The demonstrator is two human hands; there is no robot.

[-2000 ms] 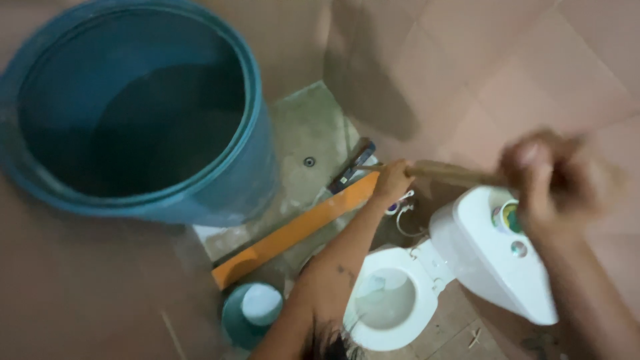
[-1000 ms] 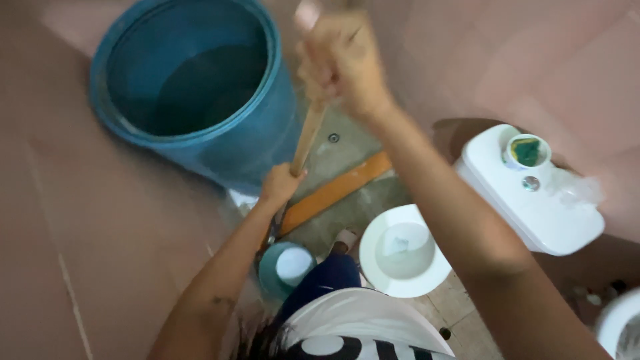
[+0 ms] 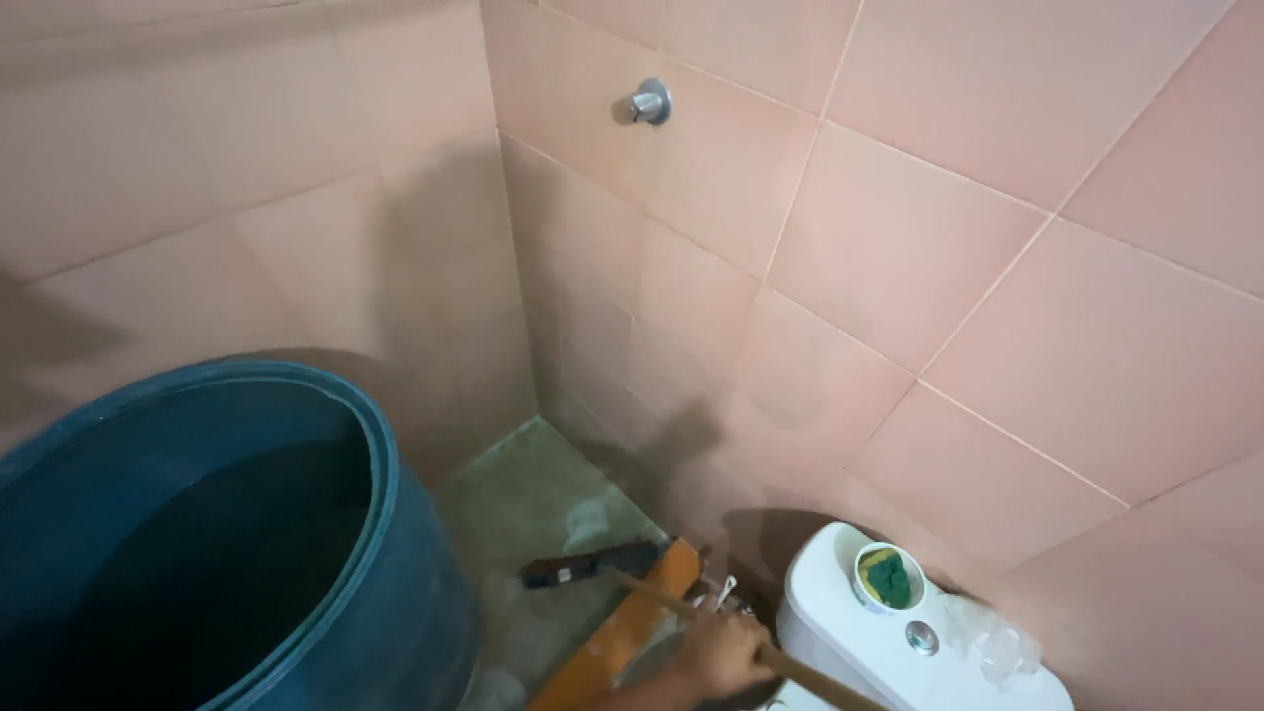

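Note:
My left hand [image 3: 729, 654] is closed around the wooden handle [image 3: 815, 681] of a floor brush or broom, low in the view. Its dark head [image 3: 591, 565] rests on the concrete floor near the corner, beyond an orange strip [image 3: 617, 632] lying across the floor. The handle passes over this strip and runs off the bottom edge. My right hand is out of view. To the left of the brush stands a large blue plastic drum [image 3: 430, 602], with dark contents inside.
At the lower right is a white toilet tank [image 3: 820, 592]. On it are a round container [image 3: 920, 583] holding a green and yellow sponge, and a clear plastic bag [image 3: 1007, 652]. Pink tiled walls meet behind the floor corner, and a metal fitting [image 3: 649, 103] juts from one.
The view has swung up toward the walls. The brush head, beside the green-blue bucket a second ago, is now in the floor corner. My right hand has left the view.

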